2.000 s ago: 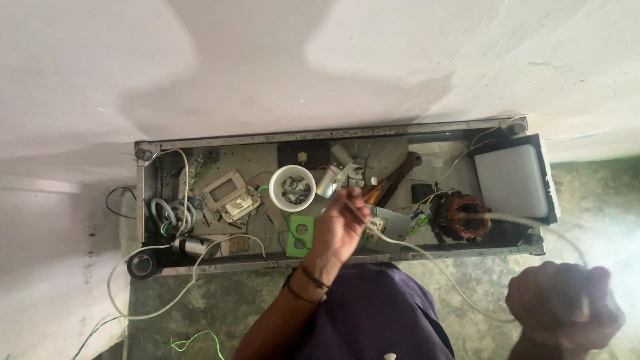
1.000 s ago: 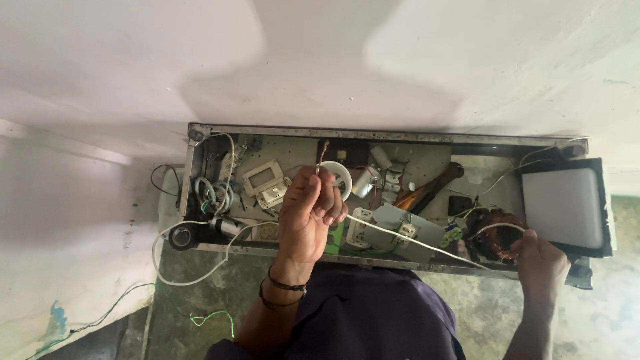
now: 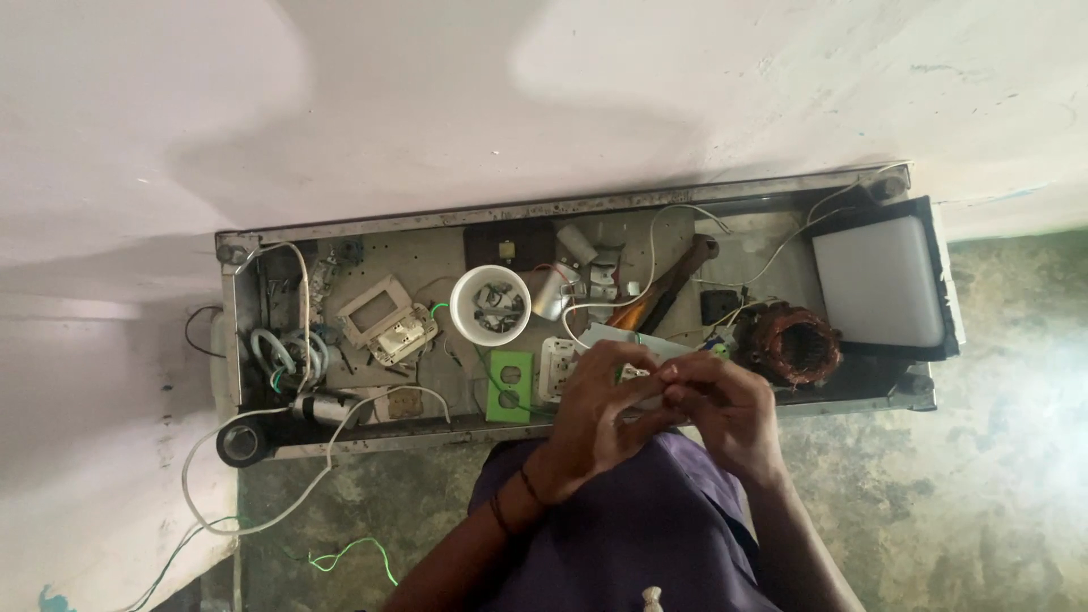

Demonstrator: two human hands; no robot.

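My left hand (image 3: 608, 416) and my right hand (image 3: 727, 408) meet fingertip to fingertip over the near edge of the metal-framed bench. A white cable (image 3: 653, 255) loops over the bench and runs down to my left hand; its end between my fingers is hidden. Beneath and beside the hands are a grey plate (image 3: 633, 340) and a white socket outlet (image 3: 557, 370). Left of them lies a green outlet cover plate (image 3: 510, 387), with a white tub (image 3: 490, 306) of small metal parts behind it. A copper-wound motor stator (image 3: 790, 344) sits to the right of my right hand.
Orange-handled pliers or cutters (image 3: 671, 285) and a metal cylinder (image 3: 557, 293) lie behind the hands. A white frame (image 3: 374, 310), a roll of black tape (image 3: 243, 440) and coiled cable (image 3: 289, 353) are at the left. A white box (image 3: 880, 280) stands at the right end, and the wall rises behind.
My right hand has come in from the far right to meet my left hand. The cable, earlier stretched between the hands, now loops over the bench behind them.
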